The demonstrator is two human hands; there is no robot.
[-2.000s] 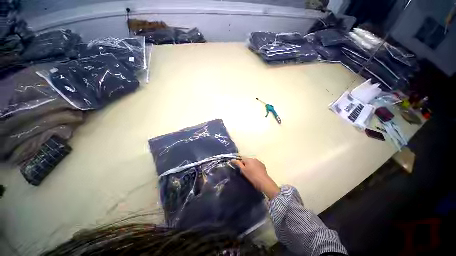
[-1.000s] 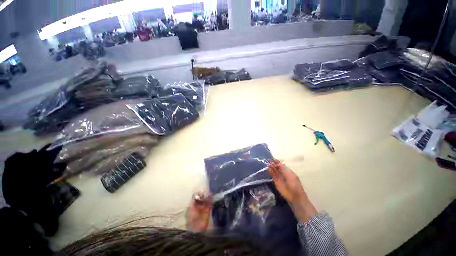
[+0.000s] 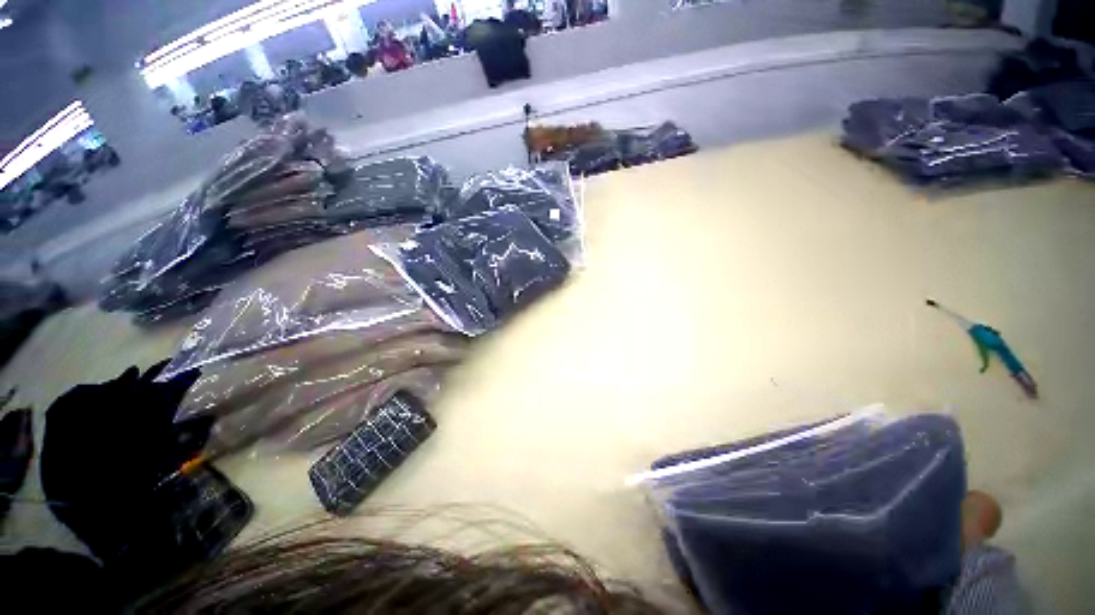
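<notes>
A bagged dark garment [image 3: 829, 517] with a pale seal edge at its top lies at the lower right, cut off by the bottom of the picture. My right hand [image 3: 981, 517] is partly in view at its right edge, closed on it, with most of the fingers hidden behind the bag. A striped or finely checked sleeve shows below the hand. My left hand is out of the picture. The green-turquoise snips [image 3: 999, 358] lie on the cream table [image 3: 720, 288], above and to the right of the bag.
Glossy bagged garments [image 3: 324, 312] are heaped at the left. A checked pouch or folded cloth [image 3: 374, 452] lies before them. A black cloth-like shape [image 3: 108, 457] stands at far left. More bagged garments [image 3: 949, 138] lie at back right. Hair covers the lower middle.
The view has turned left, so the table things sit further right. The bag's pale edge has moved from across its middle to its top. My left hand has left the picture.
</notes>
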